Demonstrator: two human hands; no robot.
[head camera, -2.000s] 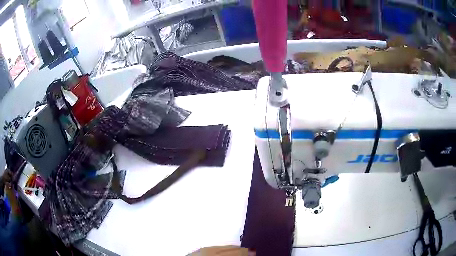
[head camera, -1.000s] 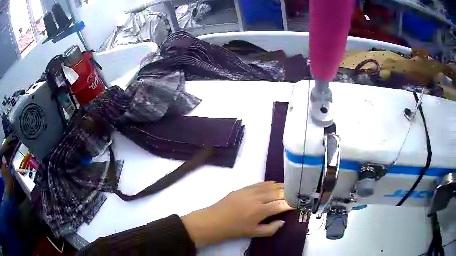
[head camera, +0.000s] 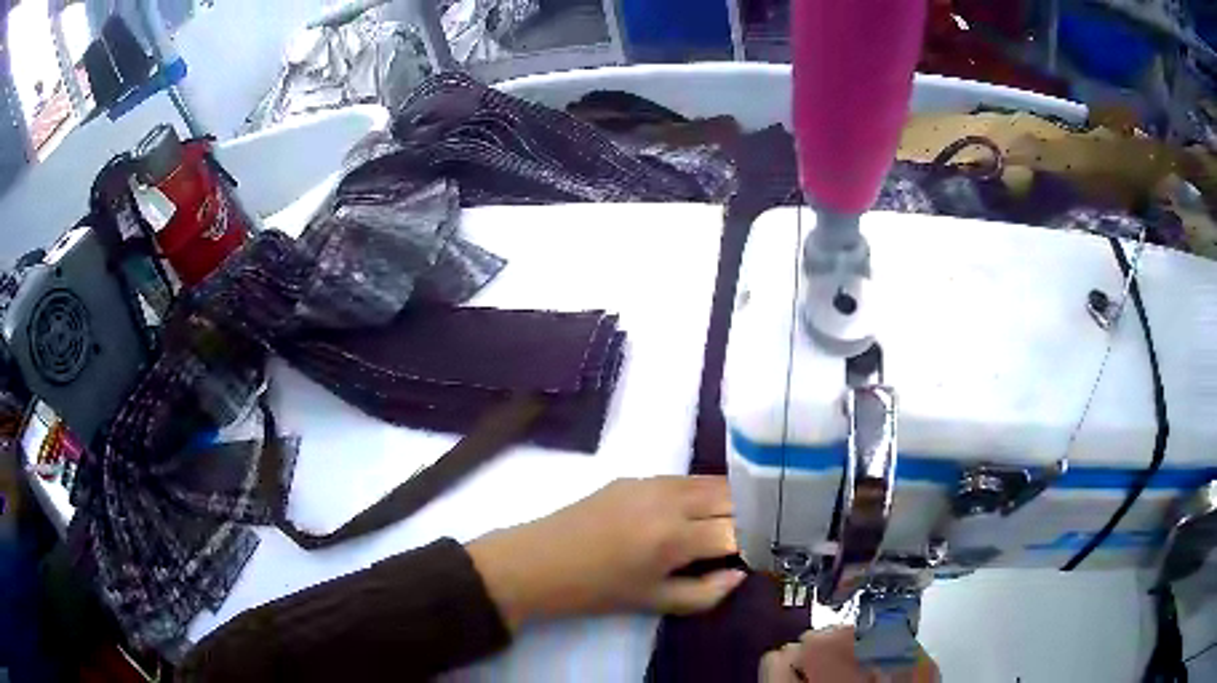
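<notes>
A dark purple cloth strip (head camera: 710, 647) runs under the white sewing machine head (head camera: 787, 387) and back along its left side to the table's rear edge. My left hand (head camera: 621, 544), in a dark brown sleeve, lies on the strip left of the needle area. A small dark fold of cloth shows between its thumb and fingers. My right hand (head camera: 848, 659) is at the bottom edge, just below the presser foot (head camera: 795, 582). It is cut off by the frame and partly hidden by machine parts, so its grip is unclear.
A stack of dark purple pieces (head camera: 467, 354) and bunched plaid cloth (head camera: 147, 494) lie to the left, with a brown strip (head camera: 427, 487). Behind are a red container (head camera: 200, 220) and a grey housing (head camera: 67, 320). A pink thread cone (head camera: 857, 100) stands above the machine.
My left hand came in from the bottom edge onto the strip, and its fingers now curl more. My right hand has appeared below the presser foot. The strip now reaches further back beside the machine.
</notes>
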